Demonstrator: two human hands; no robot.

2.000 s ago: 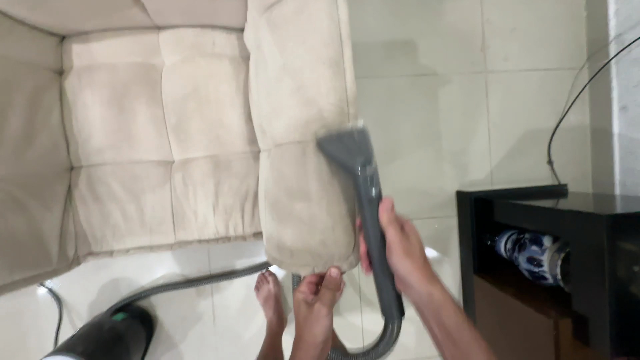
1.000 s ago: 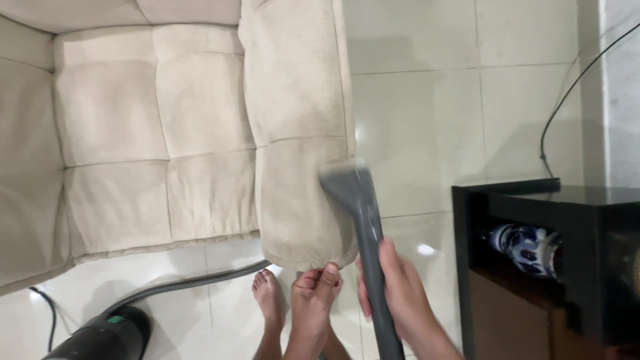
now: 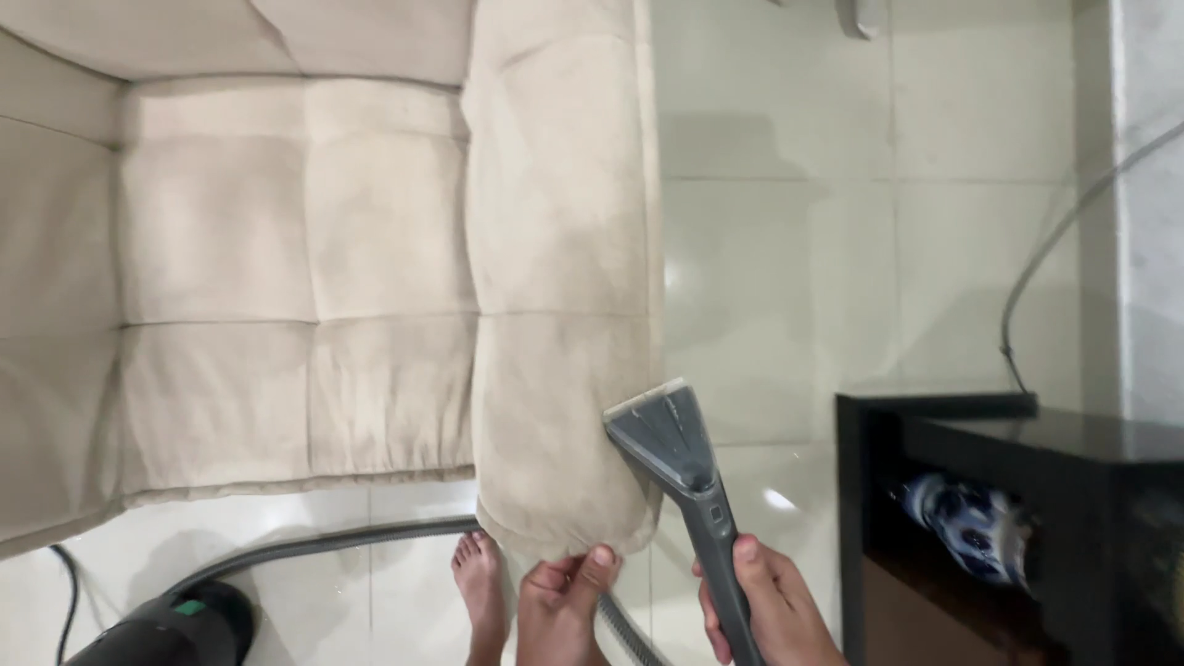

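Observation:
My right hand (image 3: pixel 772 601) is closed around the grey handle of an upholstery cleaning nozzle (image 3: pixel 671 444), whose wide flat head lies at the outer edge of the beige sofa armrest (image 3: pixel 564 388). With thumb and fingers, my left hand (image 3: pixel 566 592) pinches the fabric at the armrest's front end. A ribbed grey hose (image 3: pixel 624 634) shows between my hands, and another stretch of hose (image 3: pixel 324 546) runs from under the armrest to a dark vacuum-like machine (image 3: pixel 176 629) at the lower left. The tufted seat cushion (image 3: pixel 296 277) is left of the armrest.
A black cabinet (image 3: pixel 856 518) at the lower right holds a blue and white porcelain vase (image 3: pixel 971 527). A cable (image 3: pixel 1013 287) hangs down behind it. My bare foot (image 3: pixel 479 583) is on the tiled floor (image 3: pixel 768 277), and a black cord (image 3: pixel 69 592) lies at the far left.
The nozzle in my right hand has moved toward the front end and outer edge of the armrest. My left hand still holds the fabric at the front.

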